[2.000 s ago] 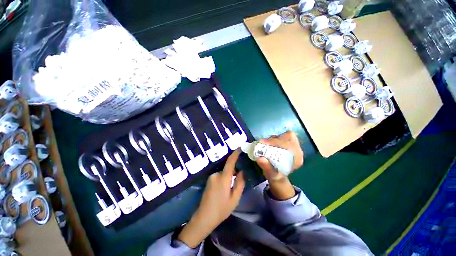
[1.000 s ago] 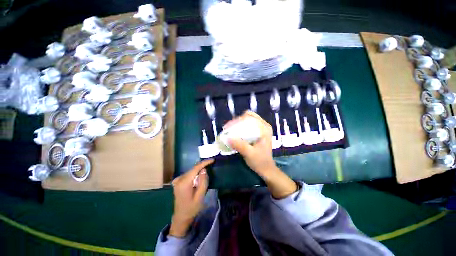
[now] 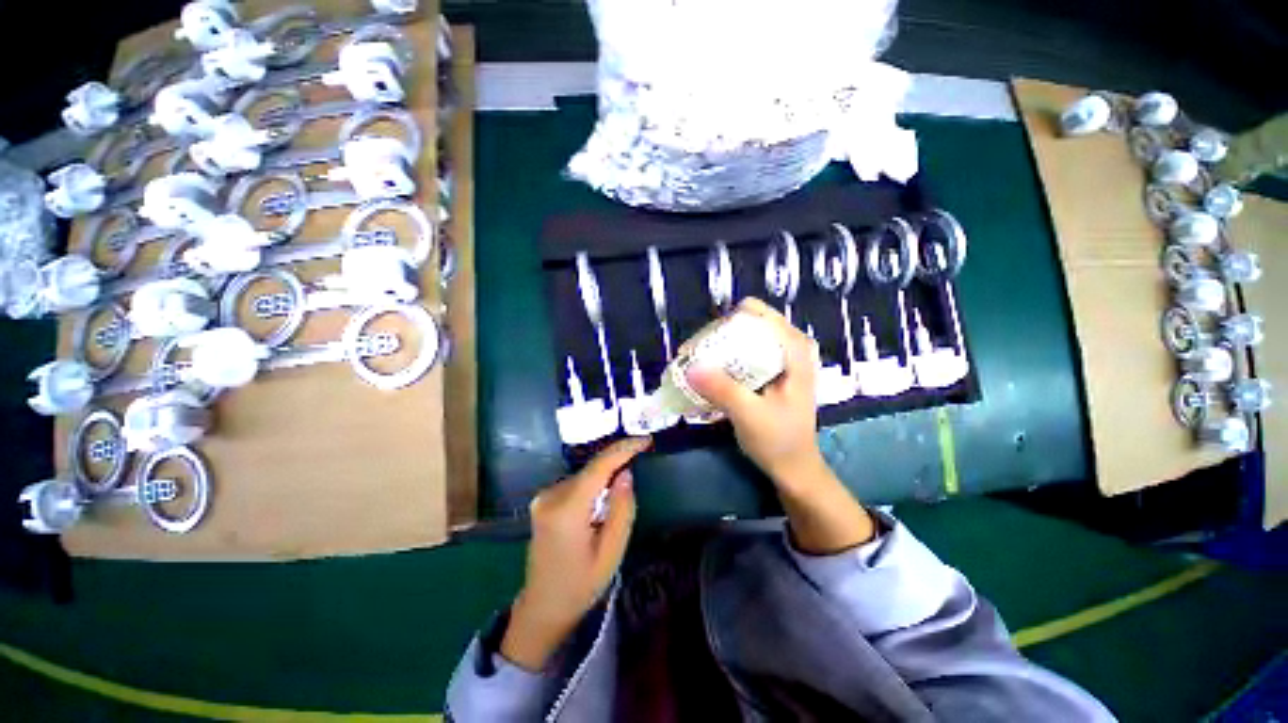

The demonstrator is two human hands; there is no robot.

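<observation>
A row of several ring-and-stem units with white bases (image 3: 586, 421) stands on a black pad (image 3: 558, 339). My right hand (image 3: 777, 403) grips a whitish squeeze glue bottle (image 3: 742, 353), tilted with its tip down at the second base (image 3: 643, 413) from the left. The hand and bottle hide parts of the middle units. My left hand (image 3: 572, 537) is just in front of the row, its index finger reaching the front edge of the second base. A small white plastic part (image 3: 605, 504) shows held in its curled fingers.
A large clear bag of white parts (image 3: 720, 127) lies behind the pad. More units lie in overlapping rows on cardboard at left (image 3: 283, 487) and on another cardboard sheet (image 3: 1116, 353) at right. Crinkled clear plastic (image 3: 21, 233) is at the far left.
The view has swung, so the row is now central. The bottle, at the row's right end two seconds ago, is now near its left end. Since one second ago, my left finger moved from first to second base.
</observation>
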